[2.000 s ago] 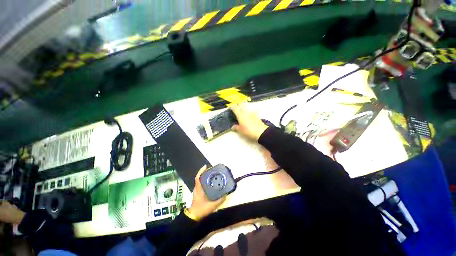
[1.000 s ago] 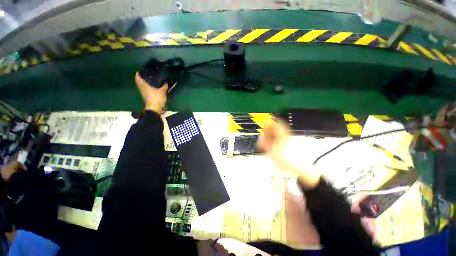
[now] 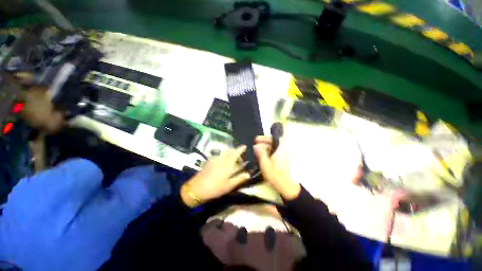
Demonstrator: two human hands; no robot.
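My left hand (image 3: pixel 216 173) and my right hand (image 3: pixel 274 165) are close together in front of me, their fingers closed around a dark bundle of power cord (image 3: pixel 252 165), partly hidden and blurred. A black plug-like end (image 3: pixel 276 129) stands out above my right hand. A black socket unit (image 3: pixel 177 132) lies on the printed sheets to the left, its cord running toward my left hand. The long black adhesive sheet (image 3: pixel 244 106), with rows of white dots at its far end, lies just beyond my hands.
The test socket fixture (image 3: pixel 312 111) lies ahead right, beside striped tape and a black box (image 3: pixel 386 108). Corded units (image 3: pixel 246 18) lie on the green conveyor. A power strip (image 3: pixel 423 202) is at right. A neighbouring person's blue sleeve or clothing (image 3: pixel 58 211) is at left.
My left hand has come back from the conveyor and my right hand from the fixture; both now meet at the cord. A socket unit now lies left of them. The view has turned.
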